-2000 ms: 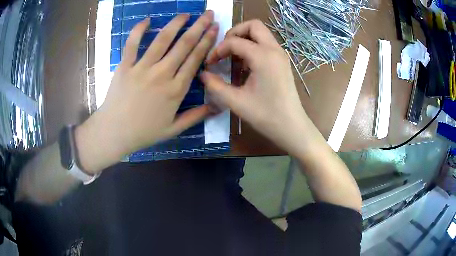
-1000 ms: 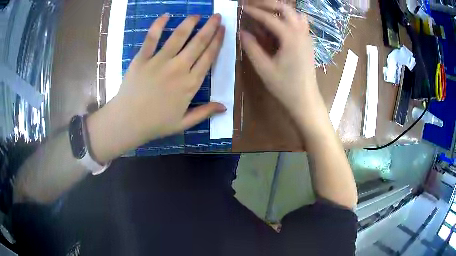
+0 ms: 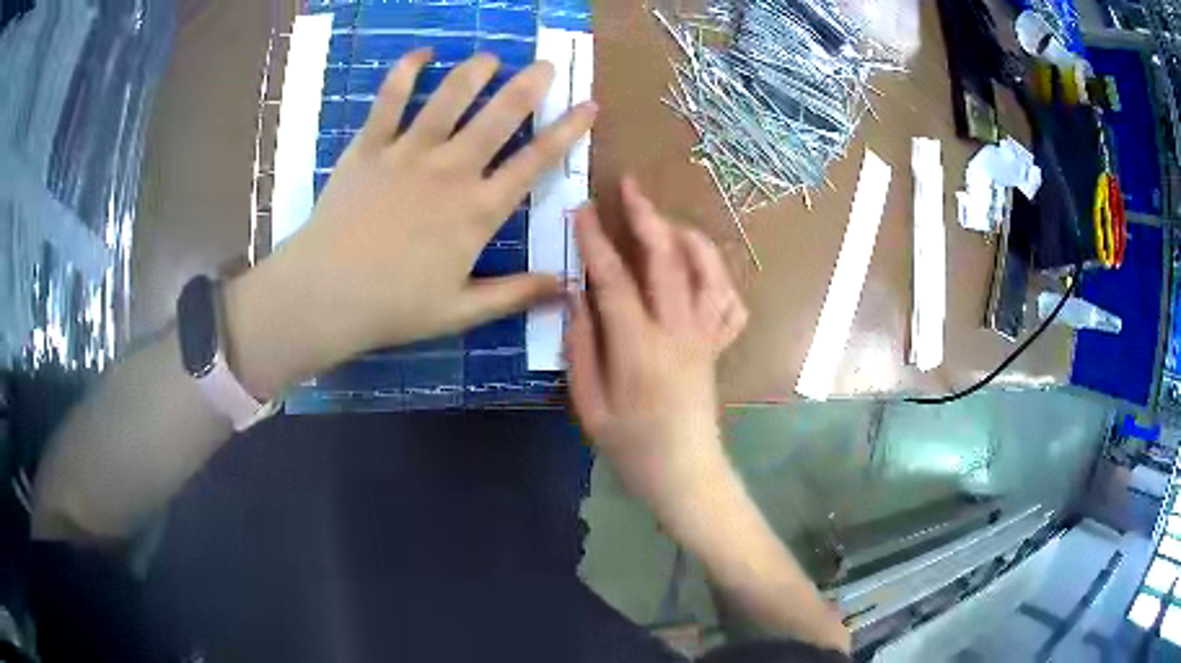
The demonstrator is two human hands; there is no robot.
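Observation:
A blue solar cell string crossed by thin silver lines lies on the brown tabletop. One white strip runs along its left side and another white strip along its right side. My left hand lies flat on the cells with fingers spread, its fingertips and thumb reaching the right white strip. A thin silver line shows along that strip. My right hand is at the strip's right edge, fingers extended, slightly blurred. I see nothing held in it.
A loose pile of short ribbons lies at the upper right. Two spare white strips lie right of my right hand. A crumpled wipe, a black cable and red-yellow handles are further right. Long shiny ribbons lie at left.
My right hand has moved down towards me along the right white strip, and its fingers have straightened. My left hand stays spread on the cells. A silver line now shows over the right strip.

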